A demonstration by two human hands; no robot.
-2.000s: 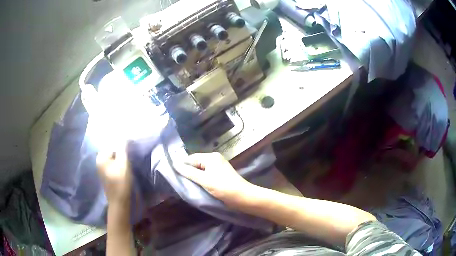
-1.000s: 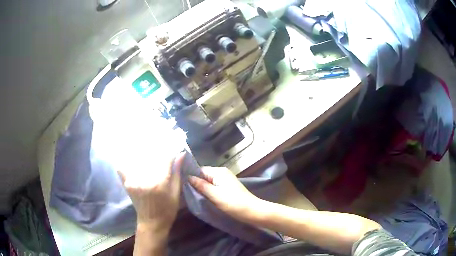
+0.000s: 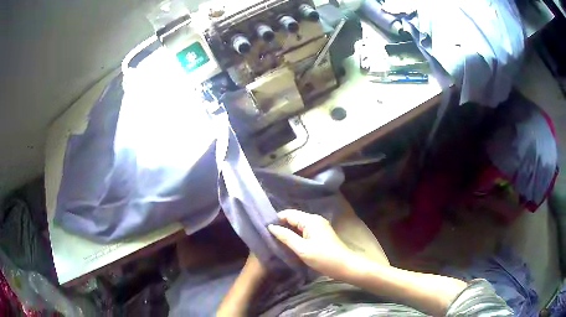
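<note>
A blue-grey garment piece (image 3: 174, 198) lies on the pale table left of the overlock machine (image 3: 273, 93), its upper part lost in the lamp's glare at the needle area. A strip of the cloth runs from the needle area down over the table's front edge. My right hand (image 3: 316, 241) pinches this strip between thumb and fingers near the lap. My left hand (image 3: 251, 282) is lower and to the left, mostly hidden under the cloth; its fingers do not show, so its hold cannot be told.
A blue tool (image 3: 406, 77) lies beside a dark green tray (image 3: 406, 52) at the table's right. Pale blue cloth (image 3: 475, 49) is heaped at the right edge. More cloth and red fabric (image 3: 422, 210) lie below right. The lamp's white curved arm (image 3: 138, 51) stands left of the machine.
My left hand has moved from the glare near the needle down and right, beneath the cloth. My right hand has moved down and right. The strip is now drawn long towards the lap.
</note>
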